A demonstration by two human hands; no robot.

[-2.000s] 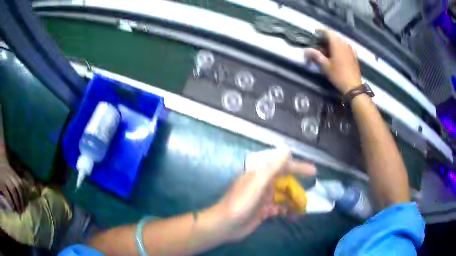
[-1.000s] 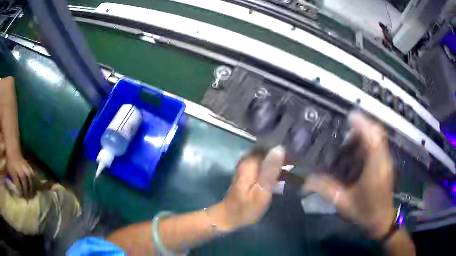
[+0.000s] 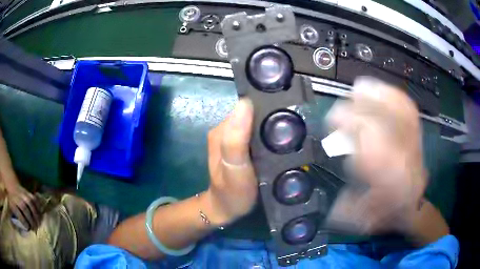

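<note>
A long grey bracket plate (image 3: 258, 113) stands nearly upright in the picture, close to the camera, with a row of several round black lens units (image 3: 283, 131) with purplish centres. My left hand (image 3: 231, 160) grips its left edge, thumb along the side; the other fingers are hidden behind the plate. My right hand (image 3: 381, 157) is blurred, to the right of the plate. A small white piece (image 3: 337, 144) shows at its fingers; whether they hold it I cannot tell. A tiny yellow spot (image 3: 305, 168) shows beside the third lens.
A blue bin (image 3: 138, 113) at left holds a white-nozzled bottle (image 3: 92, 120). Beyond the green bench (image 3: 184, 100) lies a dark parts tray (image 3: 202, 43) with clear round pieces, on a green conveyor (image 3: 131, 31) between pale rails. Another person's hand (image 3: 23, 206) is at far left.
The lens plate, earlier a blurred dark shape near my right hand, is now held up in my left hand, close to the camera. My right hand has moved beside it. The view has shifted.
</note>
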